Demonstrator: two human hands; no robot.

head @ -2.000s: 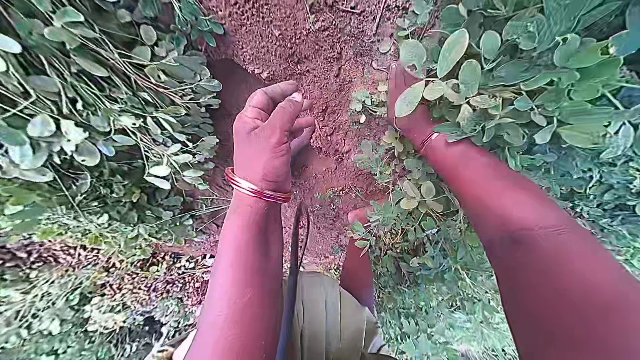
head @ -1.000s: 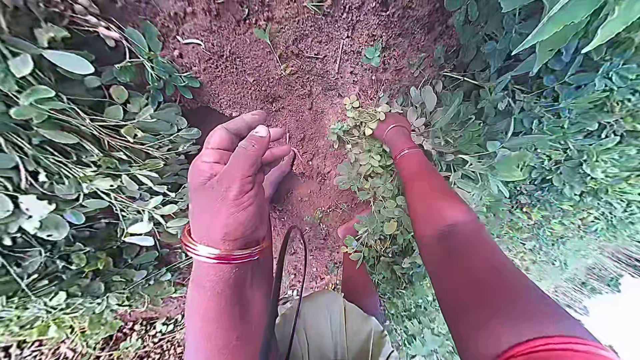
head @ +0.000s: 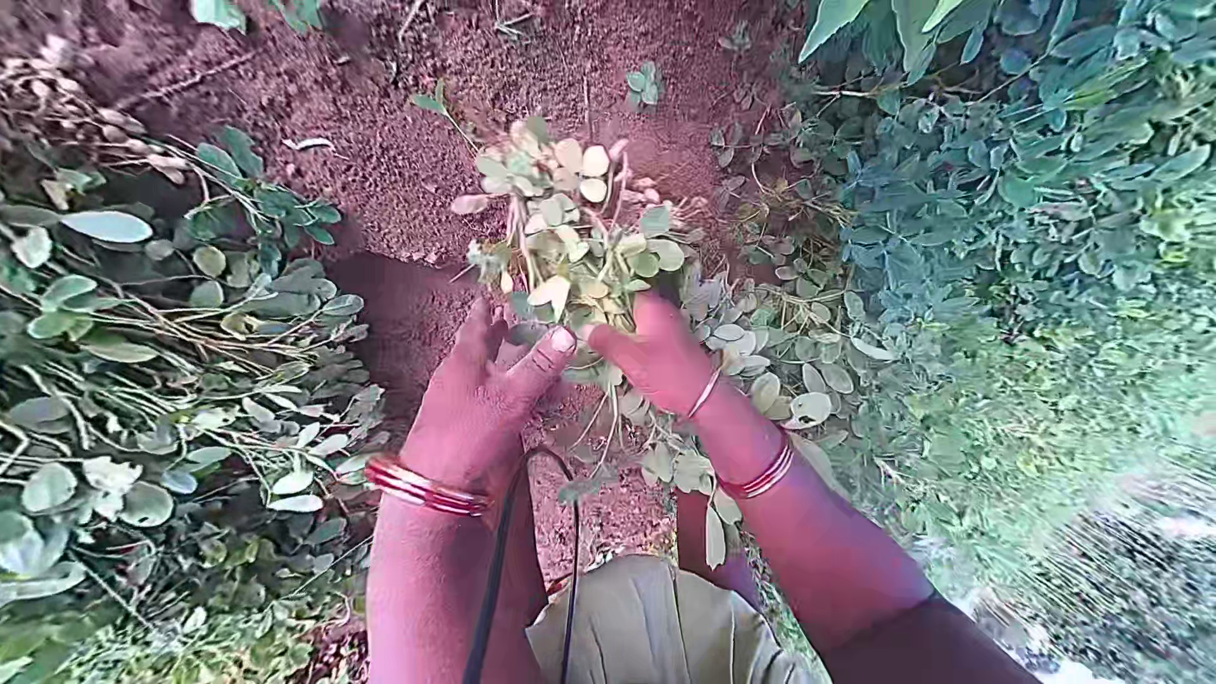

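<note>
My right hand [head: 655,356] is closed around the stems of a leafy peanut plant [head: 579,237], in front of my body. Pale pods and roots show at the plant's far side, partly blurred. Just left of it, my left hand [head: 494,389] has its thumb and fingers apart, with the thumb tip close to the stems; whether it touches them I cannot tell. Red and metallic bangles circle both wrists.
Pulled plants [head: 190,380] lie heaped on the left, with peanut pods [head: 95,119] at the upper left. Reddish soil [head: 399,142] runs between them and dense leafy plants [head: 997,209] on the right. A dark cord [head: 499,560] hangs between my arms.
My right hand has come inward from the plants on the right, and a bunch of plant is now in its grip. The fingers of my left hand have spread and turned toward that bunch.
</note>
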